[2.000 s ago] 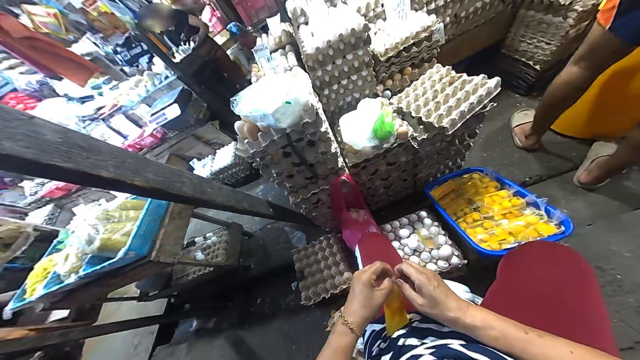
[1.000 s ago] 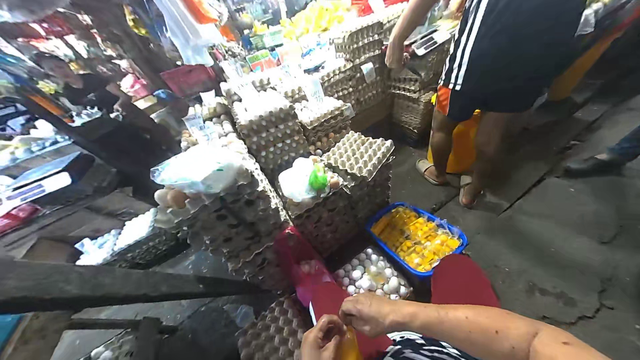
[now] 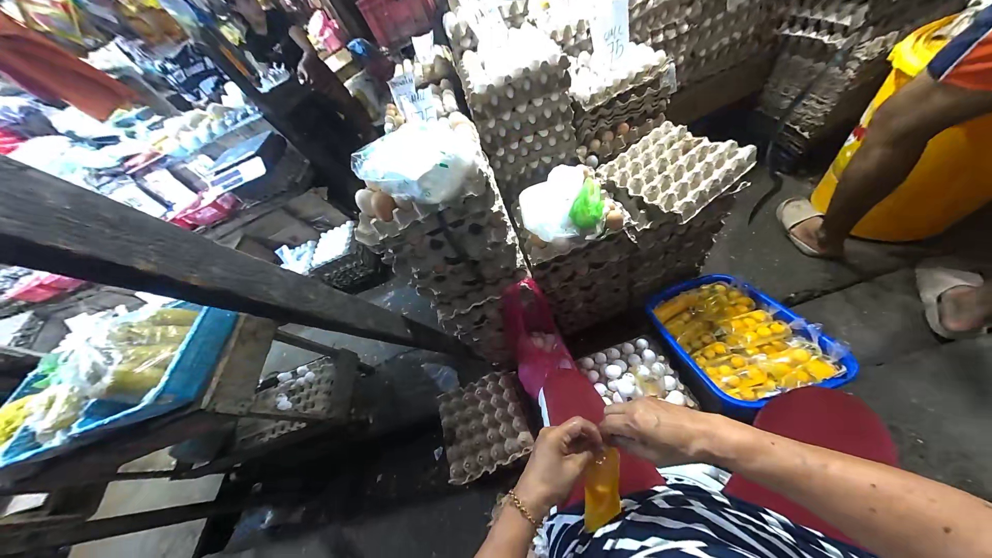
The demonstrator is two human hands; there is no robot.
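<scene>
Both of my hands meet above my lap, pinching the top of a small clear plastic bag of yellow egg yolk point(image 3: 602, 492) that hangs down. My left hand point(image 3: 562, 457), with a bracelet on the wrist, grips it from the left side; my right hand point(image 3: 659, 428) has its fingers closed on the bag's neck from the right. Beyond them lies a tray of white eggs point(image 3: 629, 364). Right of it is a blue plastic basin point(image 3: 851, 370) filled with bags of yolks point(image 3: 748, 341). A pink plastic bag point(image 3: 535, 341) stands just left of the egg tray.
An empty egg tray point(image 3: 484, 426) lies on the floor at left. Tall stacks of egg trays point(image 3: 457, 256) rise ahead, some topped with plastic bags point(image 3: 422, 163). A wooden beam point(image 3: 194, 263) slants across the left. A person's sandaled foot point(image 3: 806, 225) is at right beside a yellow sack point(image 3: 922, 178).
The view has swung right and then back left. My hands stay together at the yolk bag throughout. The person at right appears in a different stance in each frame.
</scene>
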